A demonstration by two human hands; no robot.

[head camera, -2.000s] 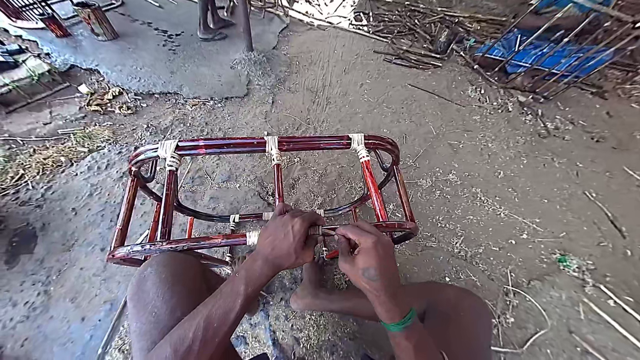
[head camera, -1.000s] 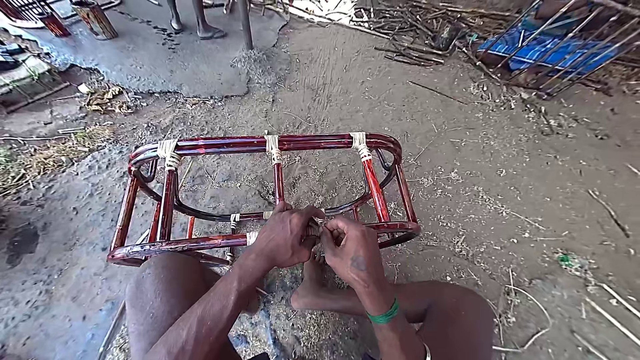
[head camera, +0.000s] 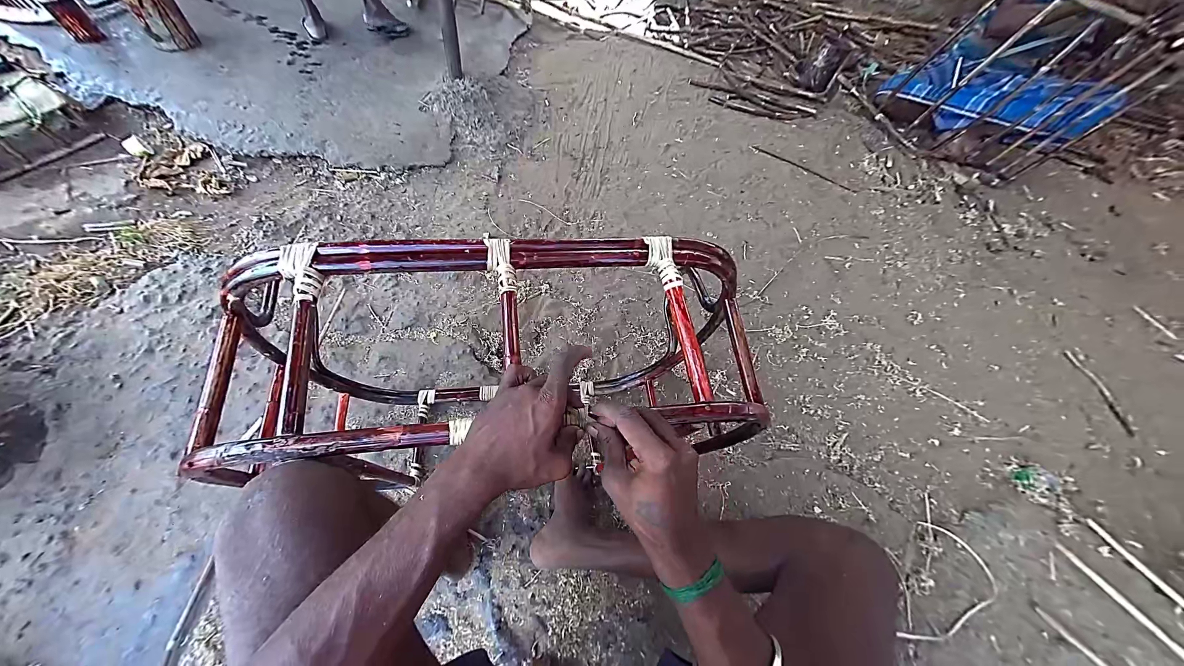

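Note:
A dark red varnished cane frame (head camera: 407, 255) rests in front of my knees, its joints wrapped with pale cane binding (head camera: 300, 270). My left hand (head camera: 532, 425) lies on the near rail, with the index finger raised and the other fingers curled at the rail's middle. Close to its right, my right hand (head camera: 643, 462) has thumb and fingertips pinched together by the pale wrapping at the rail. Whatever thin strip is between those fingertips is too small to make out.
Beyond the frame, a metal pole (head camera: 450, 42) stands on a grey slab (head camera: 277, 111) near another person's feet (head camera: 384, 18). Piled sticks (head camera: 768, 55) and a blue cloth (head camera: 1017, 102) behind rods lie at upper right. Loose cane strips (head camera: 1119, 592) lie at lower right.
My left index finger has lifted off the rail. My right hand has moved slightly down and right, away from the left fingers. The cane frame stays where it was.

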